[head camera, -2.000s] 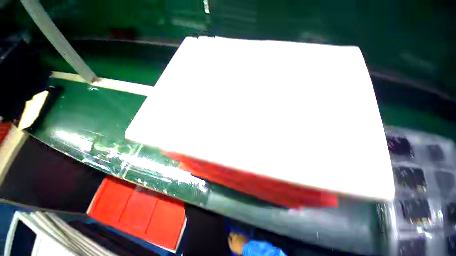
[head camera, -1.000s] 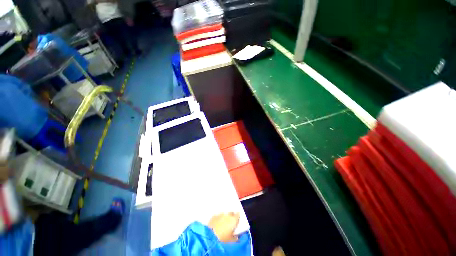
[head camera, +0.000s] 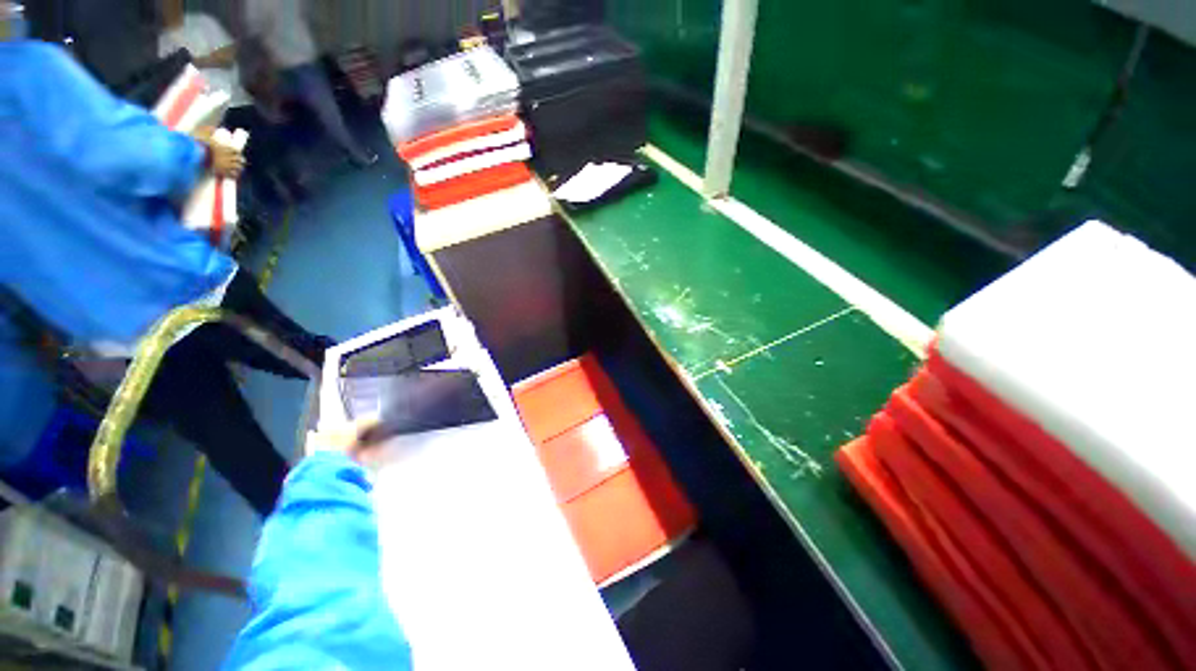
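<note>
My left hand (head camera: 346, 440), in a blue sleeve, is at the near left end of a dark glossy tablet screen (head camera: 443, 401). It seems to grip the screen's edge; the fingers are blurred. The screen lies slanted over the white foam tray (head camera: 485, 551), at its far end. Another dark screen (head camera: 396, 351) shows in a pocket just beyond. My right hand is not in view.
A stack of red trays (head camera: 997, 524) topped by white foam (head camera: 1089, 328) stands right on the green bench (head camera: 735, 302). Red blocks (head camera: 597, 459) lie in the dark recess. A person in blue (head camera: 105, 197) stands left beside a yellow-wrapped rail (head camera: 125, 406). Stacked trays (head camera: 466, 144) are beyond.
The view has swung left from the bench to the foam tray. My left hand has moved from the tray's near end to a screen, which is now slanted. A person has come closer at left.
</note>
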